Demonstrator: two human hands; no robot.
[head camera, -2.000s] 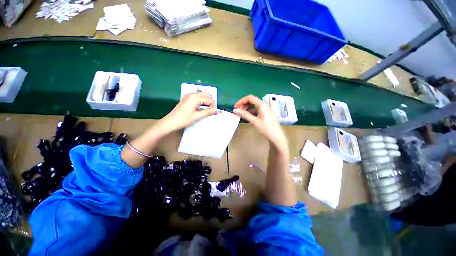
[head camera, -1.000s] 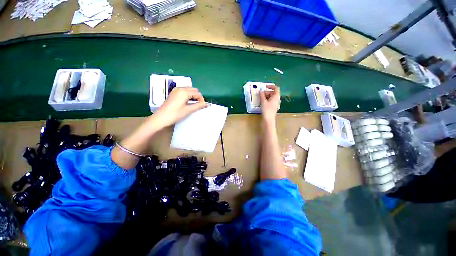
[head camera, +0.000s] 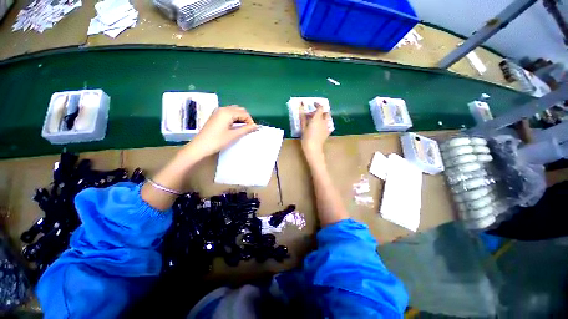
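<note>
My left hand (head camera: 229, 128) holds a white sheet (head camera: 250, 157) by its top edge, over the bench at the belt's near edge. My right hand (head camera: 316, 126) is on a white tray (head camera: 295, 116) on the green belt, fingertips over its top face. The fingers hide part of the tray, and I cannot tell whether they hold a small piece. Another white tray (head camera: 168, 116) with a dark item in its slot is left of my left hand. A heap of black cables (head camera: 215, 227) lies in front of me.
Other white trays sit on the belt (head camera: 249, 75), and one tray (head camera: 423, 153) stands on the bench at right. Beside it lie white sheets (head camera: 402, 193) and bagged white parts (head camera: 468, 180). A blue crate (head camera: 355, 23) and paper stack (head camera: 199, 11) are beyond the belt.
The trays on the belt have moved left. My right hand has left the sheet's top edge and gone to a tray, moving left with it. My left hand still holds the sheet.
</note>
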